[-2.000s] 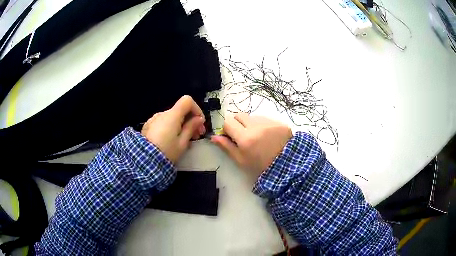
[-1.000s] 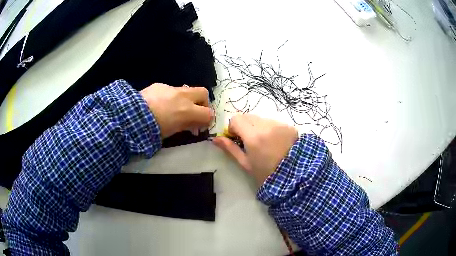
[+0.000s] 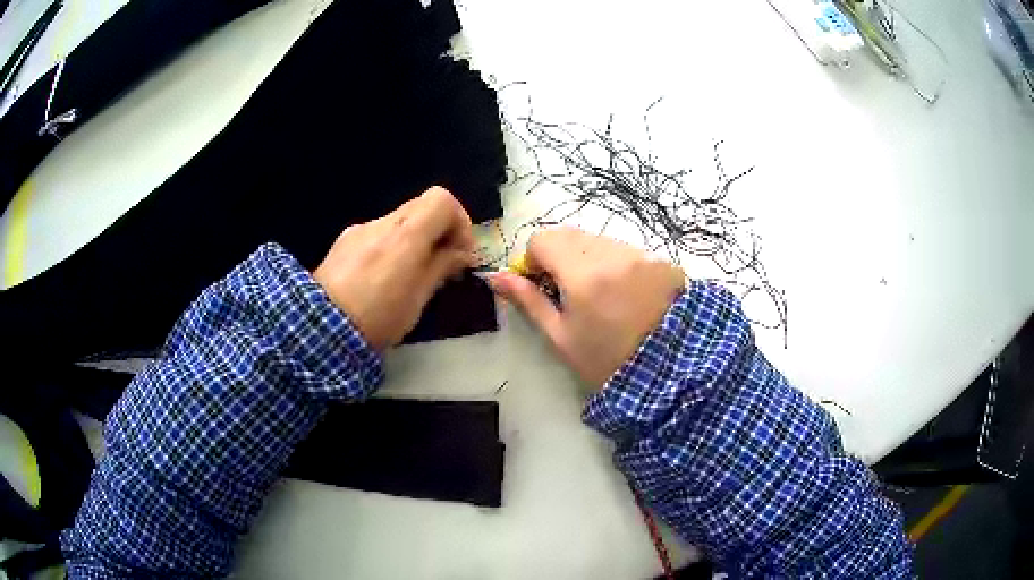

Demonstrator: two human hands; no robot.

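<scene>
A black strap (image 3: 459, 312) lies flat with its squared end just below my left hand (image 3: 397, 266). My left fingertips are pinched together at the strap's upper corner; a thread between them is too fine to make out. My right hand (image 3: 590, 295) is closed around small thread snips (image 3: 519, 269) with a yellow part near the grip; their pale tip points left at that corner, close to my left fingertips. The large black strap bundle (image 3: 340, 147) fans out above and left of my left hand, its ragged edge facing right.
Separate black straps (image 3: 408, 451) lie nearer me. A tangle of thread waste (image 3: 646, 193) lies beyond my right hand. A tied second bundle (image 3: 136, 57) is at far upper left. A white power strip (image 3: 836, 32) is at upper right. A red-and-dark cord (image 3: 654, 532) hangs below my right sleeve.
My left hand has moved from the bundle's edge onto the strap's end, where more of the strap now shows. My right hand has shifted slightly right and up with the snips.
</scene>
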